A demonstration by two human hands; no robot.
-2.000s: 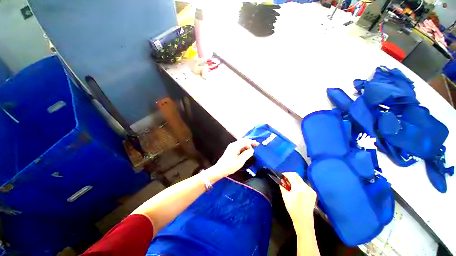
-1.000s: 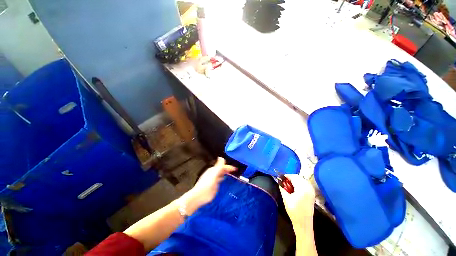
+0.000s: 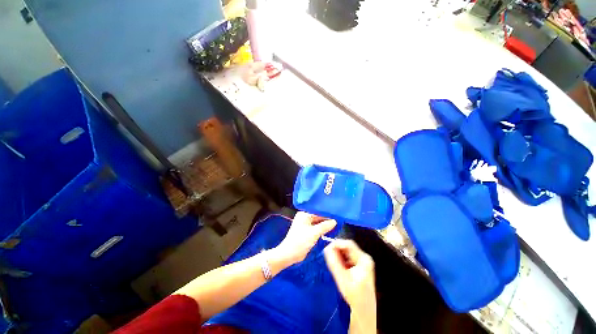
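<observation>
The blue padded workpiece [image 3: 343, 196] lies at the table's near edge, its white lettering facing up. My left hand [image 3: 307, 236] holds its near edge between thumb and fingers. My right hand [image 3: 353, 267] is just to the right and below, with its fingers curled. A small white piece [image 3: 329, 239] shows between the two hands; I cannot tell which hand grips it. The snips are not visible in my right hand. The blue lap cloth [image 3: 287, 293] lies under my forearms.
Blue pieces are piled on the white table [image 3: 366, 72] at right, with a padded double panel [image 3: 451, 251] nearest. A large blue bin [image 3: 49, 196] stands on the floor at left. A patterned pouch [image 3: 219, 49] sits by the grey-blue partition [image 3: 131, 59].
My left hand has come back to the workpiece's near edge. My right hand has moved left and down from its right end, and the red-handled snips no longer show.
</observation>
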